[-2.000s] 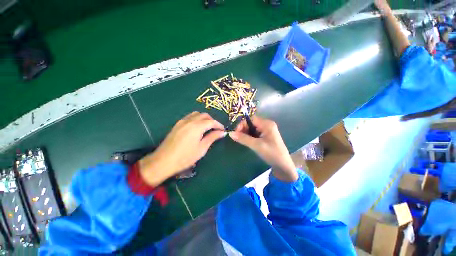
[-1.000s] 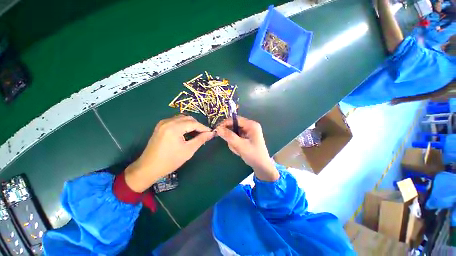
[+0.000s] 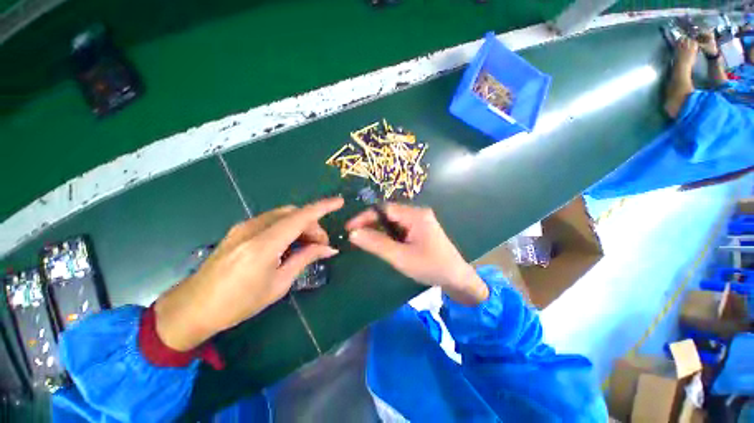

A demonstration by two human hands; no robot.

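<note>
My left hand (image 3: 248, 268) is over the bench with thumb and fingers apart and holds nothing I can make out. My right hand (image 3: 413, 246) faces it, closed around a dark pen-like tool (image 3: 387, 221). The tool's blurred pale end points toward the flex-part pile. A tiny white speck (image 3: 340, 238) shows between the fingertips of both hands; I cannot tell what it is. The pile of gold, white and dark flex parts (image 3: 384, 159) lies just beyond my hands. A phone body (image 3: 312, 276) lies under my left hand, mostly hidden.
A blue bin (image 3: 525, 97) with more strips stands beyond the pile. Open phone bodies (image 3: 73, 285) lie side by side at left. Another dark phone (image 3: 107, 80) is on the green conveyor behind the worn white edge (image 3: 273, 118). Another person's arm (image 3: 680, 78) is at upper right; cardboard boxes (image 3: 562, 263) are below.
My hands, earlier touching at the fingertips, are now apart. My left fingers have opened and the left hand has drawn back. The person at right now has both hands in view.
</note>
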